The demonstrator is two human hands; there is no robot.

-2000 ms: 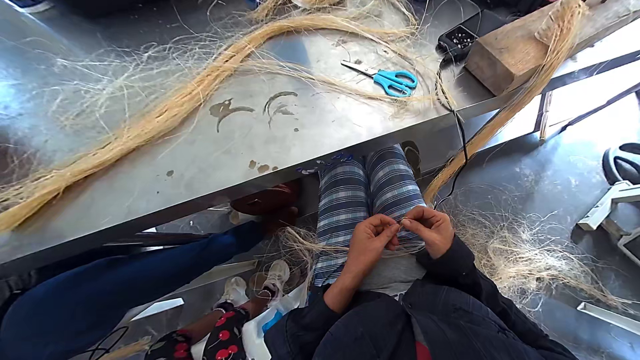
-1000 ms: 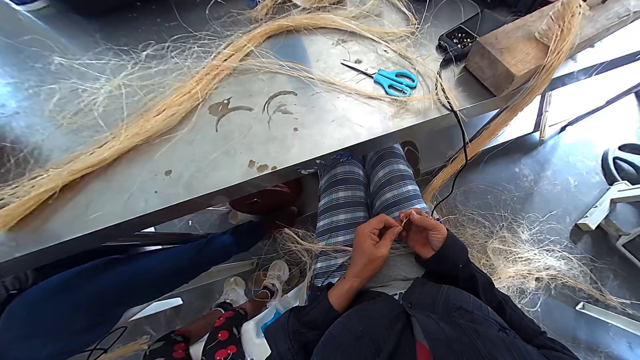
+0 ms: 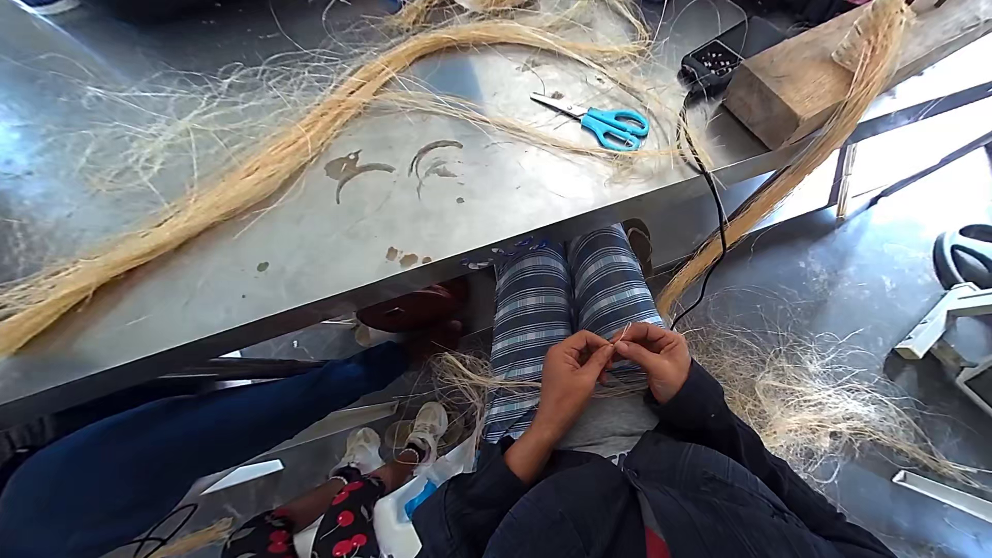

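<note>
Above my lap, my left hand (image 3: 575,370) and my right hand (image 3: 655,355) meet at the fingertips, each pinching thin pale fibre strands (image 3: 625,335). The strands between the fingers are too fine to make out fully. A loose bunch of fibre (image 3: 473,376) trails over my left thigh, toward my left hand. On the metal table ahead lies a long hank of straw-coloured plant fibre (image 3: 310,139). Scissors with blue handles (image 3: 612,128) rest partly spread on the table beside thin stray fibres.
A wooden block (image 3: 798,85) at the table's right has a fibre hank (image 3: 821,163) hanging over the edge. Near it are a black box (image 3: 709,68) and a black cable (image 3: 717,209). Tangled fibre (image 3: 806,387) covers the floor at right. Other people's legs (image 3: 232,426) are at left.
My hands were slightly apart two seconds ago and now touch at the fingertips. The scissors and the fibre on the table have not moved.
</note>
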